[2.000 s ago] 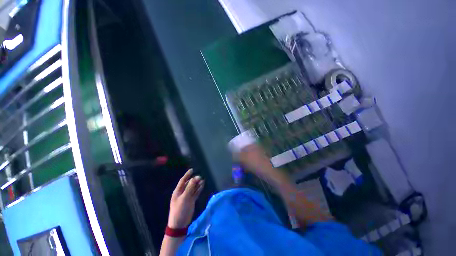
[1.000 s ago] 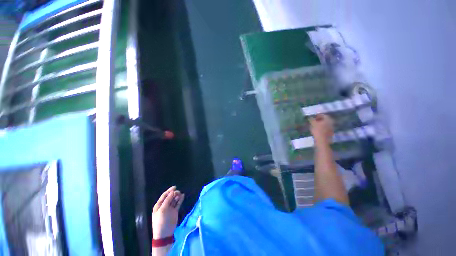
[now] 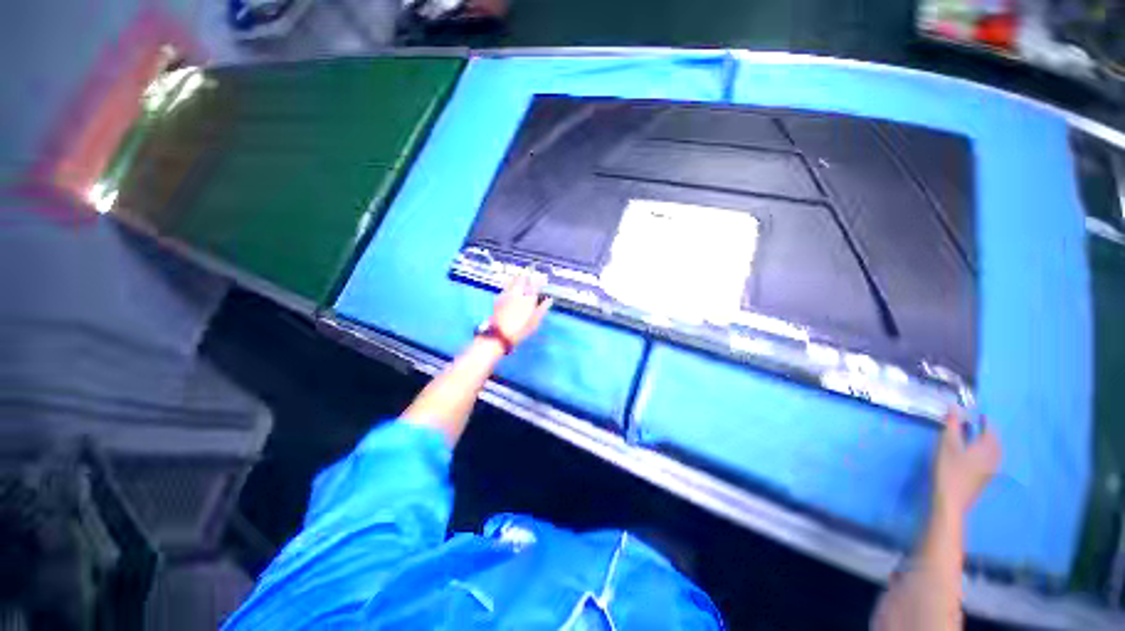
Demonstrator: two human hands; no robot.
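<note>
A large black LCD panel (image 3: 790, 197) with raised ribs lies on a blue padded carrier (image 3: 407, 253). A bright white metal mounting plate (image 3: 682, 259) sits near the middle of its near side. A silvery source board strip (image 3: 771, 339) runs along the near edge. My left hand (image 3: 521, 305) is at the left part of this edge, fingers over the strip; its grip is unclear. My right hand (image 3: 968, 454) is at the near right corner, blurred, with its fingertips by the edge; whether it holds anything is unclear.
A green conveyor surface (image 3: 290, 160) adjoins the carrier on the left. A metal rail (image 3: 691, 481) runs along the carrier's near side. Cluttered items (image 3: 987, 27) show at the top right. Dark shelving or carts stand at the lower left.
The view has turned from the side table with board trays to the panel. My right hand has left the tray area for the panel's right corner, and my left hand has reached its near edge.
</note>
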